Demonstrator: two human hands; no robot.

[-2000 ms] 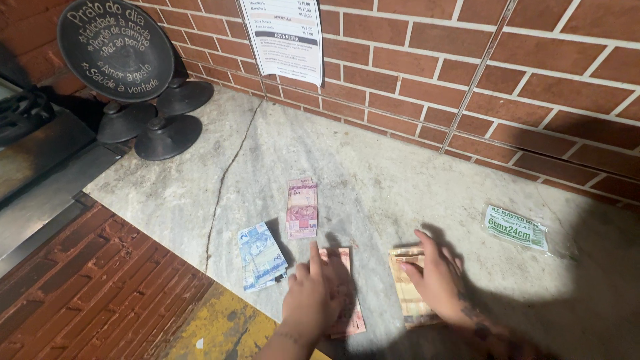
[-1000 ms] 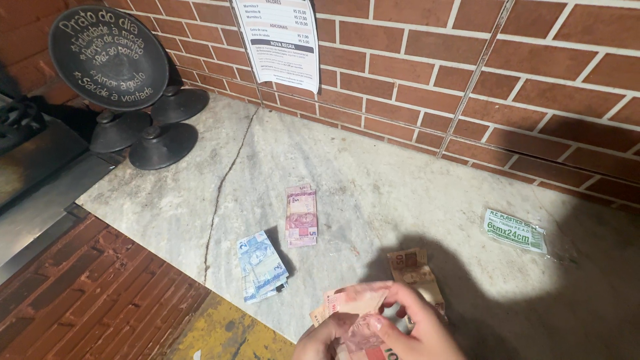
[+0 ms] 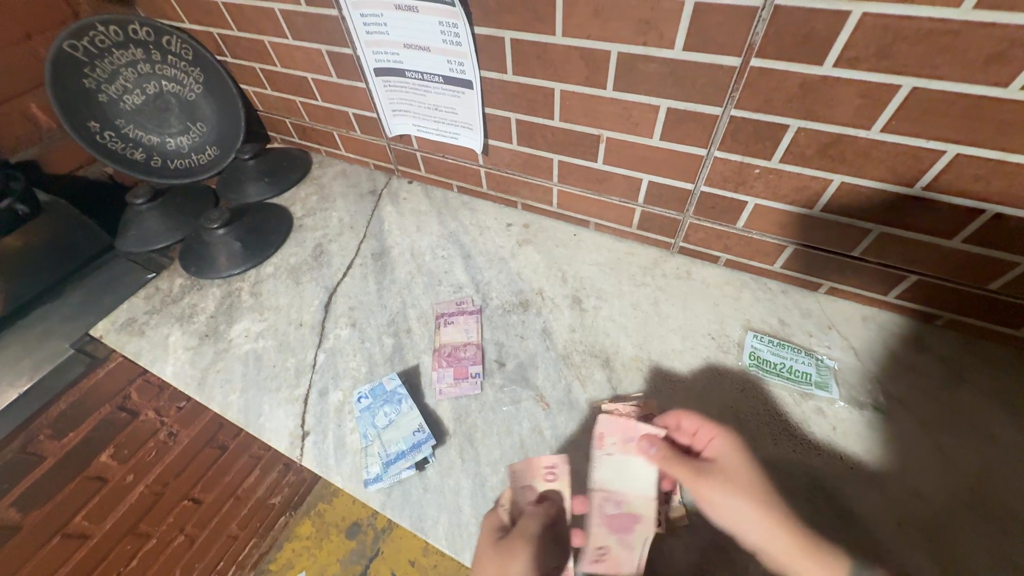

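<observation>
My left hand (image 3: 528,532) grips pinkish 10 banknotes (image 3: 540,476) at the lower middle, thumb on top. Just to its right, my right hand (image 3: 704,464) pinches the upper corner of another pinkish banknote (image 3: 622,496), which hangs lengthwise. Partly hidden behind that note and my right hand, brownish banknotes (image 3: 626,406) lie on the marble counter. A stack of purple-pink 5 banknotes (image 3: 458,348) rests farther up and left. Left of my hands, a fanned pile of blue 2 banknotes (image 3: 392,432) lies near the counter's edge.
A green-and-white plastic packet (image 3: 790,366) lies on the marble counter (image 3: 544,280) at right. Black round stands (image 3: 236,240) and a lettered black disc (image 3: 144,100) occupy the back left. A printed sheet (image 3: 416,72) hangs on the brick-patterned wall (image 3: 608,112).
Two seconds ago both hands were at piles on the counter; the pink notes lay under my left hand. They were lifted, and now my hands are apart with notes in each.
</observation>
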